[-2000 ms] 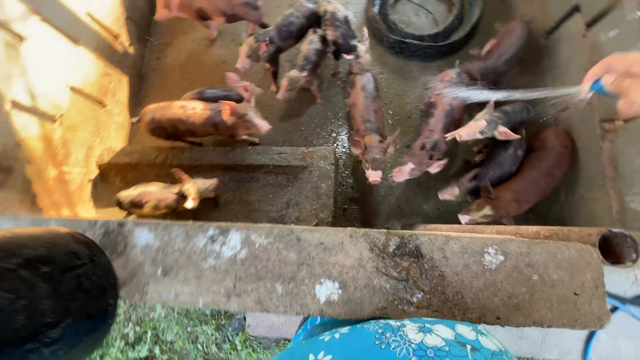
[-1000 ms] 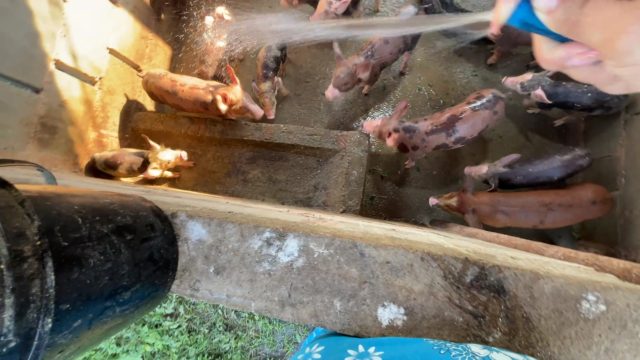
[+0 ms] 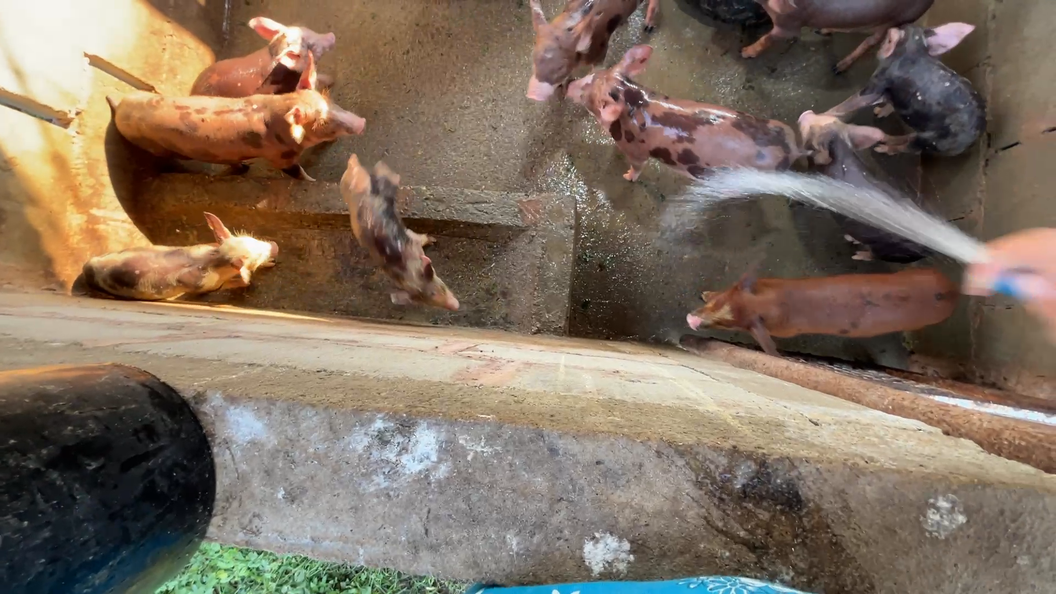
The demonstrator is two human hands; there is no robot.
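My right hand (image 3: 1023,268), blurred at the right edge, grips the end of a blue hose (image 3: 1011,285). A fan of water (image 3: 858,206) sprays leftward from it over the wet concrete floor of a pig pen. Just below the stream stands a reddish-brown pig (image 3: 858,304); above it are a pink pig with dark spots (image 3: 693,132) and a black pig (image 3: 932,95). Farther left, a tan pig (image 3: 223,124) stands behind a low concrete trough (image 3: 553,272), where a spotted piglet (image 3: 396,239) and a pale-headed piglet (image 3: 173,271) are. My left hand is out of view.
A thick concrete wall (image 3: 495,487) crosses the view between me and the pen. At the lower left is a black cylindrical container (image 3: 99,478). A rusty pipe (image 3: 874,396) runs along the wall's inner side. Part of a black tire (image 3: 726,10) shows at the top, and grass (image 3: 280,571) below.
My right hand has moved lower and toward the right edge since a second ago, the water still flowing. A spotted piglet now stands across the trough. The pigs have shifted about.
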